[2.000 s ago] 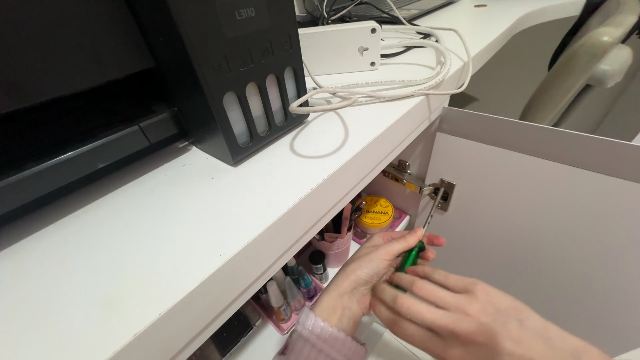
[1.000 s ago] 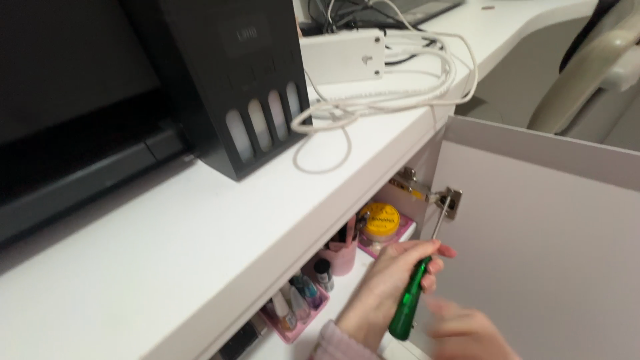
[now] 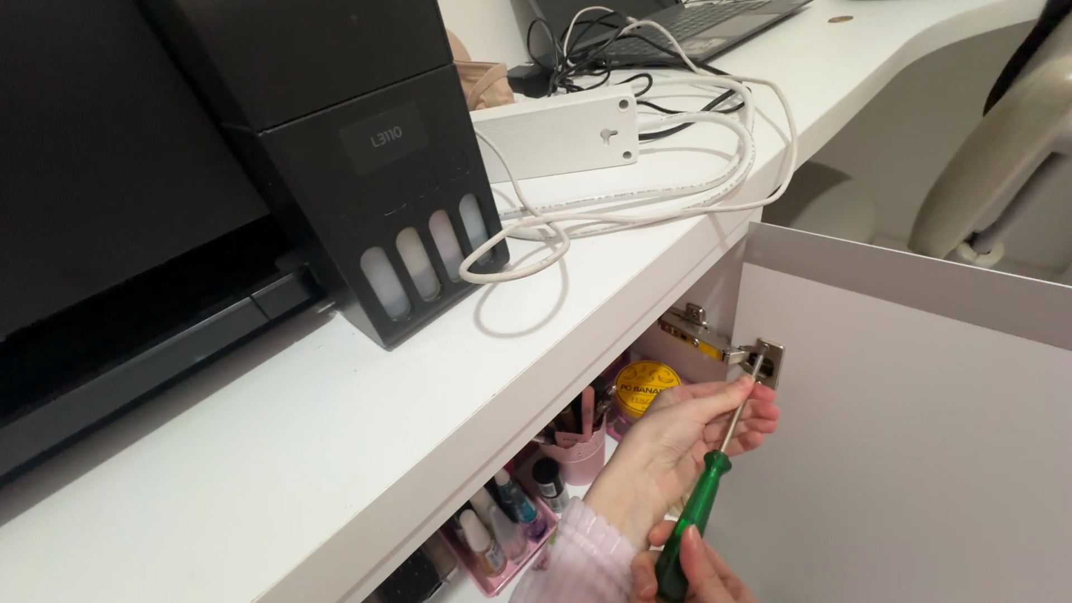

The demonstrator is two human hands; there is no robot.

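Note:
A screwdriver with a green translucent handle [image 3: 697,519] slants up to a metal cabinet hinge [image 3: 764,360] on the inside of the open white door [image 3: 904,419]. My left hand [image 3: 682,440] pinches the shaft close to the tip, beside the hinge plate. Low in the view, my right hand [image 3: 695,569] grips the butt of the handle between thumb and fingers. The tip is at the plate; whether it sits in a screw cannot be told. The hinge arm [image 3: 699,335] runs back to the cabinet wall.
Behind my left wrist, the cabinet holds a yellow-lidded jar [image 3: 646,388], a pink cup of brushes [image 3: 578,456] and a pink tray of small bottles [image 3: 494,578]. On the white desktop [image 3: 368,427] stand a black printer [image 3: 377,193], a white power strip [image 3: 561,134], looped cables [image 3: 720,205] and a laptop [image 3: 712,33].
My right hand, apart from the handle and blurred one second ago, now holds its lower end. My left hand stays on the shaft near the hinge.

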